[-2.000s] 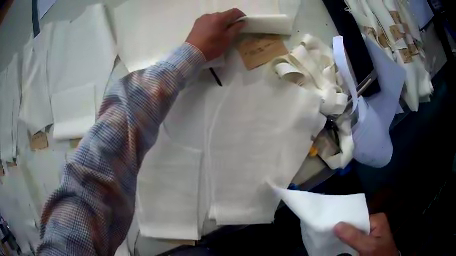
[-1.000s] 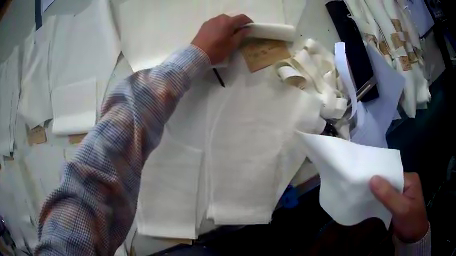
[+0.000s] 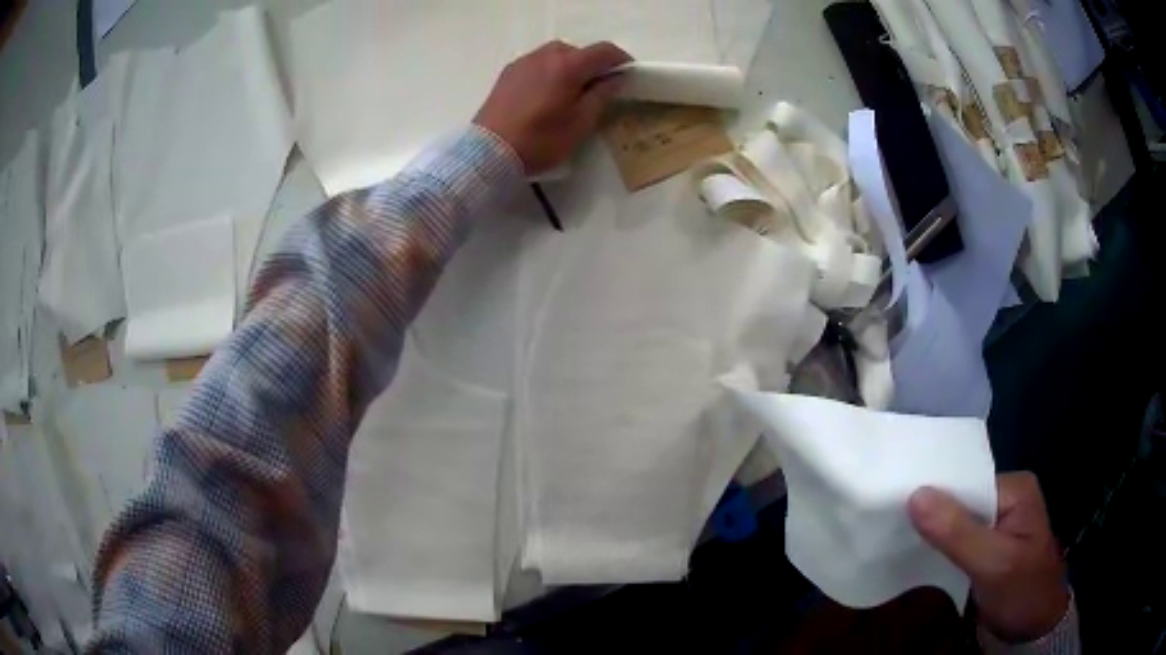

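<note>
My left hand (image 3: 547, 105) is at the top middle, closed on the folded edge of a cream cut panel (image 3: 680, 85). A brown card template (image 3: 662, 143) with faint writing shows just beneath that fold. My right hand (image 3: 991, 544) is at the lower right and holds a small white fabric piece (image 3: 870, 480) by its right side. The piece hangs over the table's near edge, its pointed left corner against the cream panels. Large cream panels (image 3: 614, 422) lie flat between my hands. A short dark stick-like thing (image 3: 547, 206) lies on them near my left wrist.
Coiled cream strips (image 3: 799, 173) lie right of the card. Beyond them are a long black bar (image 3: 895, 122), bluish-white paper (image 3: 978, 230) and bundled white pieces with brown cards (image 3: 1023, 115). More cut panels (image 3: 192, 166) lie at the left. A blue object (image 3: 735, 512) shows at the table's near edge.
My right hand has moved up and right with the white piece, then slightly back down and left. My left hand keeps its hold on the fold and has shifted only slightly.
</note>
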